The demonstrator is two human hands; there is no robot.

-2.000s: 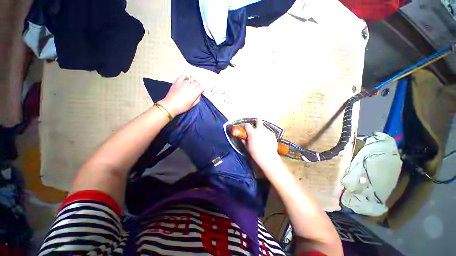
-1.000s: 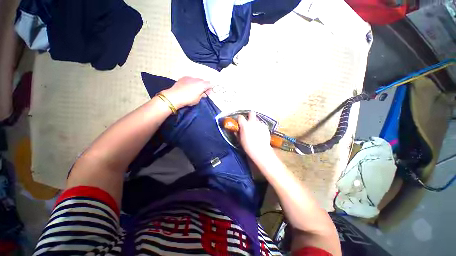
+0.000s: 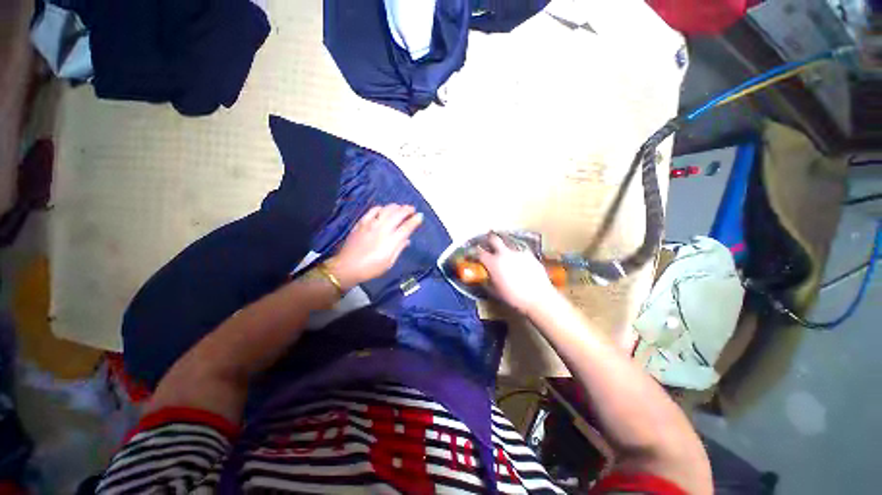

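Note:
A navy garment [image 3: 222, 251] lies spread across the near part of the table, matte dark cloth at left and shinier blue lining [image 3: 382, 193] at right. A tiny pale label [image 3: 410, 286] shows on the lining. My left hand [image 3: 375, 244] lies on the lining, palm down, fingers slightly apart, gripping nothing visible. My right hand [image 3: 513, 272] is closed around the orange-brown handle of the steam iron [image 3: 471, 272]. The iron's pointed tip is at the lining's right edge, and most of its body is over the table cloth.
The cream table [image 3: 542, 145] holds a navy heap [image 3: 174, 53] at far left and a navy and white piece [image 3: 396, 58] at the far middle. A black ribbed hose [image 3: 651, 198] runs from the iron to the right. A pale cloth pad [image 3: 689, 314] sits beyond the right edge.
My left hand has moved nearer me and opened from the cloth edge. The dark outer cloth now lies spread out at left. The iron has shifted slightly right and nearer.

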